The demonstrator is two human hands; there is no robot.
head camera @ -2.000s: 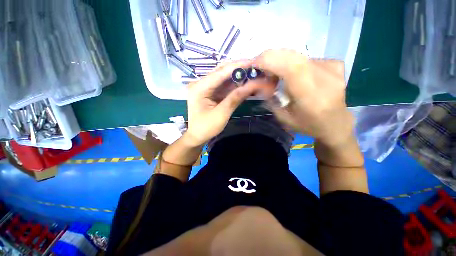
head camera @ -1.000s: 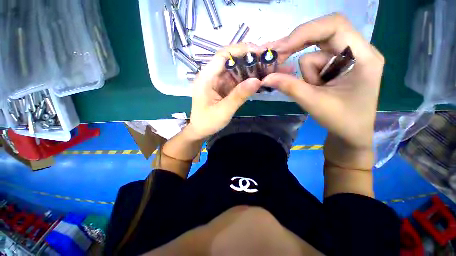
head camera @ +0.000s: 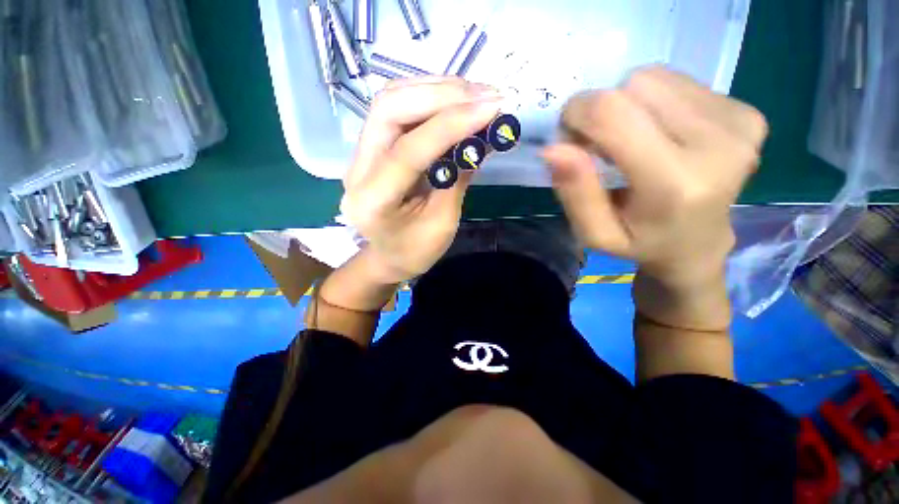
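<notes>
My left hand (head camera: 409, 172) holds three cylindrical metal units (head camera: 470, 153) side by side over the near edge of the white tray (head camera: 513, 172). Their round black end faces point at the camera, with pale centres and yellow tips on at least two; their bodies are hidden by my fingers. My right hand (head camera: 656, 172) is just to the right, apart from the units, blurred, with its fingers curled. I cannot tell whether it holds anything. Loose silver metal units (head camera: 465, 51) lie in the tray's left part.
Stacked frosted boxes (head camera: 94, 98) stand at the left, with a small white bin (head camera: 79, 221) of loose metal units below them. More frosted boxes (head camera: 838, 98), a clear plastic bag (head camera: 789, 251) and plaid cloth (head camera: 858, 281) are at the right. Dark specks dot the tray floor.
My right hand has come away from the units to the right, and its fingers have curled. The dark shiny piece seen in it earlier no longer shows. The three units now slant in my left hand.
</notes>
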